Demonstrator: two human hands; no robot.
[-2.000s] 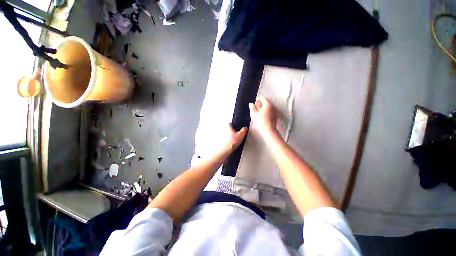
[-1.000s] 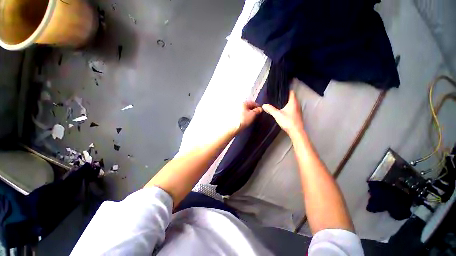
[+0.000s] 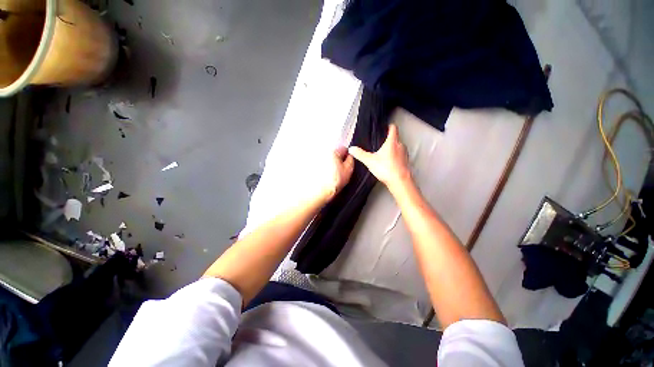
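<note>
A long dark strip of fabric (image 3: 333,228) lies along the left edge of the pale table cover (image 3: 423,208), its upper end against a large navy cloth (image 3: 437,54). My left hand (image 3: 343,170) is on the strip's left edge, fingers curled; what it pinches is too small to tell. My right hand (image 3: 387,158) lies across the strip, thumb and a finger spread, its tip near my left fingers. A thin brown rod (image 3: 502,179) lies on the table to the right, partly under the navy cloth.
A metal steam iron (image 3: 556,226) with yellow hoses (image 3: 609,154) is at the right, a dark cloth bundle (image 3: 552,271) beside it. A large yellowish bucket (image 3: 75,46) stands on the floor at upper left. Scraps (image 3: 73,209) litter the grey floor. A stool seat (image 3: 32,269) is at lower left.
The strip went from flat and narrow to wider and gathered, then narrower again. Both hands stay at its edge. The view has turned and shifted, bringing the iron closer in.
</note>
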